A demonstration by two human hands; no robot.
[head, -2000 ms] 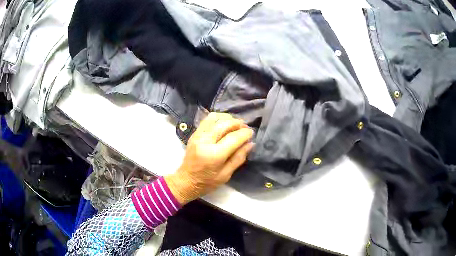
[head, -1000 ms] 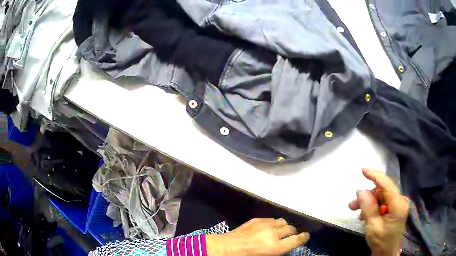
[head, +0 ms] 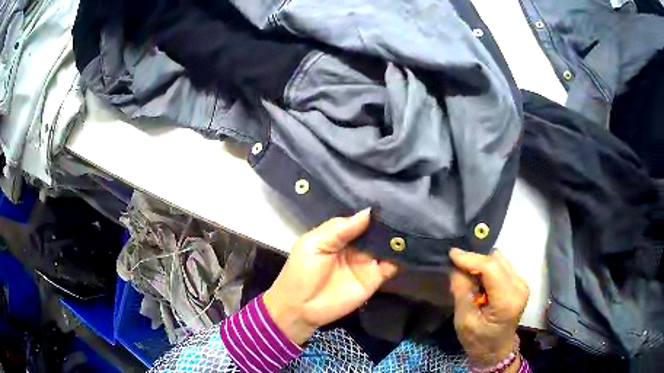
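A charcoal-grey jacket [head: 422, 149] lies in front of me, its darker placket with gold buttons [head: 397, 244] curving along the near edge. My left hand [head: 331, 273], palm up, holds the placket edge between thumb and fingers, left of one gold button. My right hand [head: 489, 302] is at the placket edge to the right of that button, thumb and index finger at the cloth. Orange thread snips [head: 479, 297] show in my right hand; their blades are hidden.
Pale grey garments [head: 36, 87] are piled at the table's left. The white table [head: 182, 178] shows along its near edge. Crumpled grey cloth [head: 186, 266] and blue crates [head: 135, 320] are below left. More dark garments [head: 604, 175] lie on the right.
Both hands have moved to the placket edge, the left from below the table edge, the right leftwards with the snips. The buttoned edge has been drawn slightly towards me.
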